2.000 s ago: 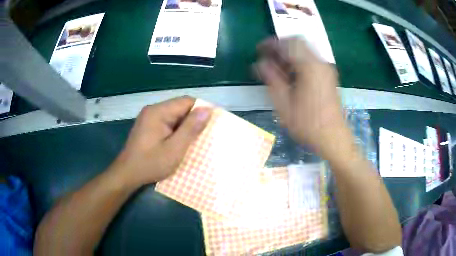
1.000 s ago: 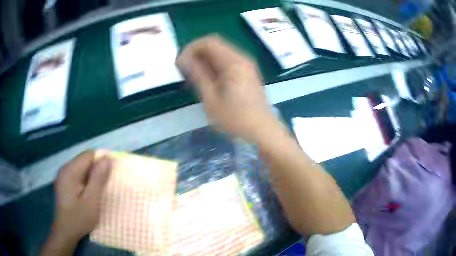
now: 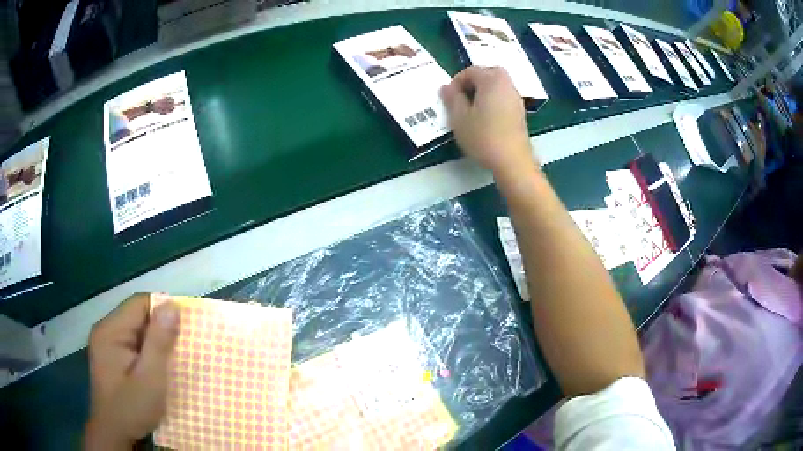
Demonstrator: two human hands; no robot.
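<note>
My left hand (image 3: 132,370) is at the lower left and grips a cream-yellow dot label sheet (image 3: 231,370) by its upper left corner, thumb on top. My right hand (image 3: 486,114) is over the green conveyor, its fingers curled at the right edge of a white product box (image 3: 396,86) with a photo and small dark marks. Whether the fingers hold a sticker cannot be seen. Spare sticker sheets (image 3: 374,388) lie on the bench beside the held sheet, partly behind it, on a crinkled clear plastic bag (image 3: 449,291).
More product boxes (image 3: 158,163) lie along the conveyor belt (image 3: 273,132) to the left and right. A pale metal side rail (image 3: 352,216) separates belt and bench. Other label sheets (image 3: 607,233) and a dark red flat item (image 3: 659,203) lie at right. A person in pink sits lower right.
My right hand has moved right, from beside one box to another. The view has shifted and the boxes have changed position. My left hand still holds the sheet.
</note>
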